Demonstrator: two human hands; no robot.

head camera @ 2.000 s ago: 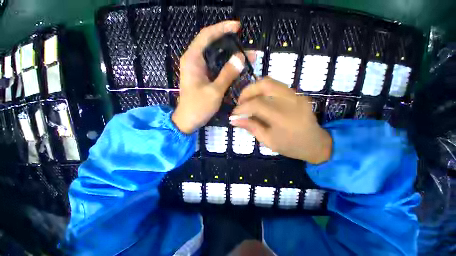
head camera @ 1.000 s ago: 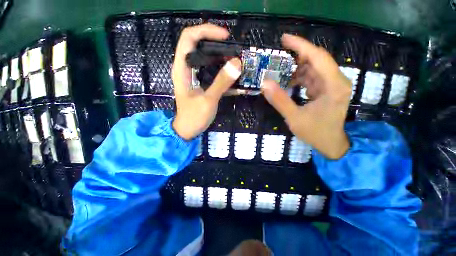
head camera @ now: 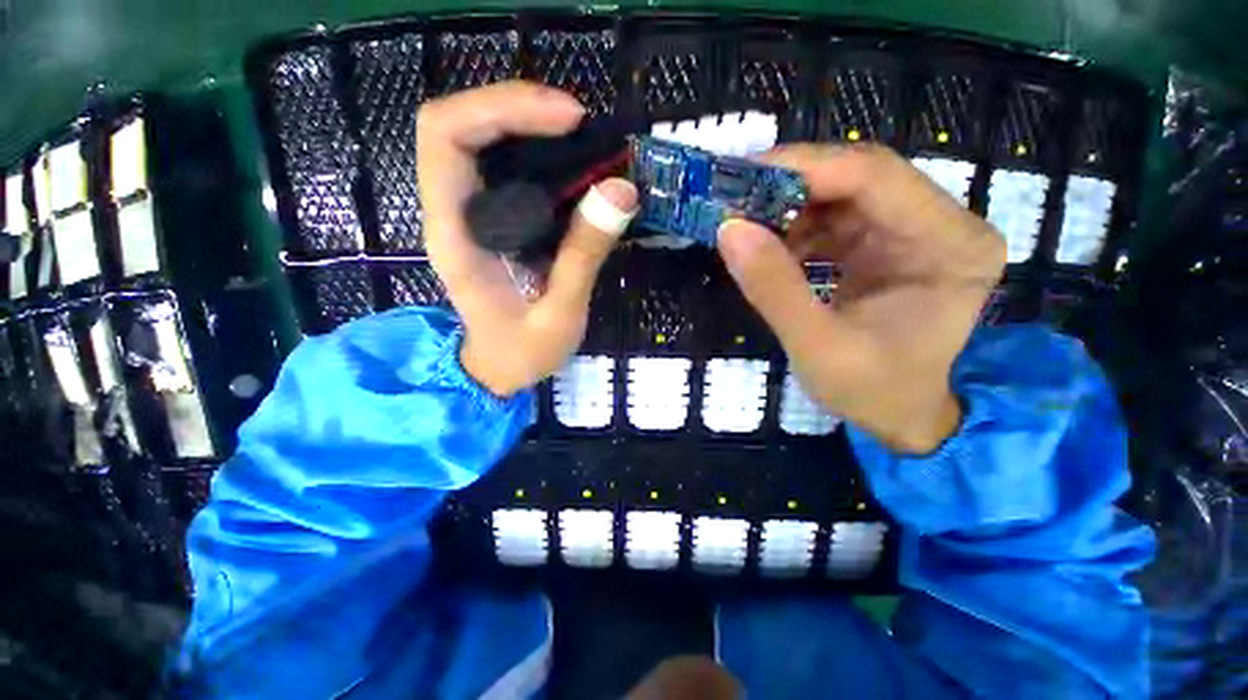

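My left hand (head camera: pixel 513 246) holds a black housing (head camera: pixel 513 212) with a dark round part at its lower left end. A pale band is on the left thumb. My right hand (head camera: pixel 876 260) grips the right end of a blue circuit board (head camera: pixel 705 189) between thumb and fingers. The board's left end meets the left thumb tip. A thin red strand shows between housing and board. Both parts are above the near blister tray (head camera: pixel 322 280); the inside of the housing is mostly hidden by the left hand.
The near tray holds rows of white pads (head camera: pixel 657 394) in black pockets. A left tray (head camera: pixel 144 321) holds longer cream-white rectangles (head camera: pixel 133 151). Green surface (head camera: pixel 411 14) shows along the top. Crinkled, glossy clear plastic (head camera: pixel 1211 410) lies at the right edge.
The right hand has gone from the housing's lower end to the board's right end. The blue board has come into view and now tilts down to the right. The left hand has moved left with the housing.
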